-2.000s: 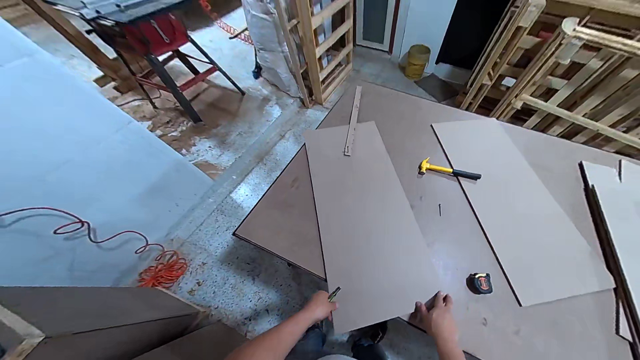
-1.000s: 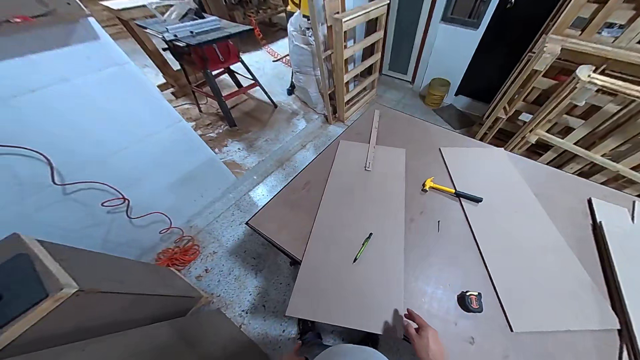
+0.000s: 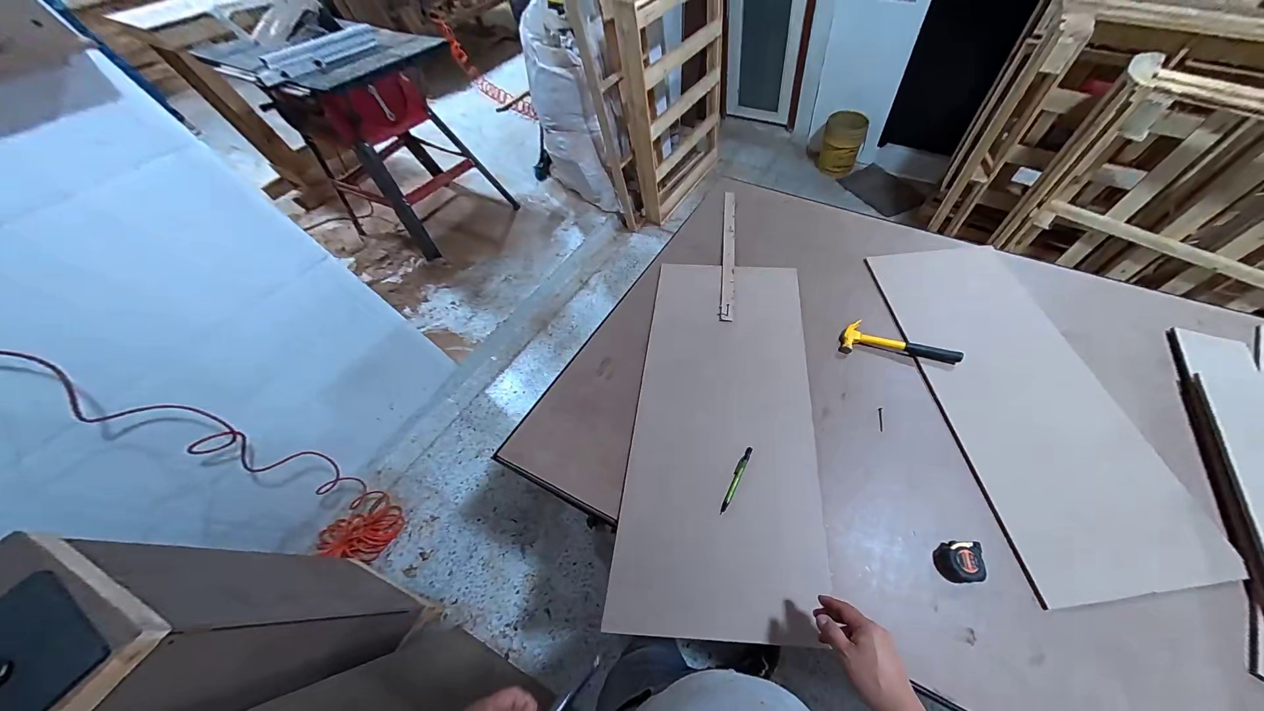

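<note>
My right hand (image 3: pixel 861 647) is at the near right corner of a rectangular wood-fibre panel (image 3: pixel 721 395), its fingertips by the edge and nothing held. Low in the frame, my left hand (image 3: pixel 504 700) is mostly cut off, beside a thin dark item that I cannot identify. On the panel rest a green pen (image 3: pixel 736 480) and, across its far edge, a narrow wooden strip (image 3: pixel 728 257). To the right are a yellow claw hammer (image 3: pixel 897 344) with its handle over a second panel (image 3: pixel 1057 425), a nail (image 3: pixel 881 419) and a tape measure (image 3: pixel 960 561).
The large table board (image 3: pixel 573 415) has a corner pointing left. Stacked panels (image 3: pixel 1220 425) lie at the right. Wooden frames (image 3: pixel 1136 158) lean at the back right. A table saw (image 3: pixel 365 109), coiled red hose (image 3: pixel 361 533) and brown cabinet (image 3: pixel 247 592) are on the left.
The pen was in my left hand two seconds ago and now lies on the panel. My left hand has withdrawn to the bottom edge. The panel has turned straighter.
</note>
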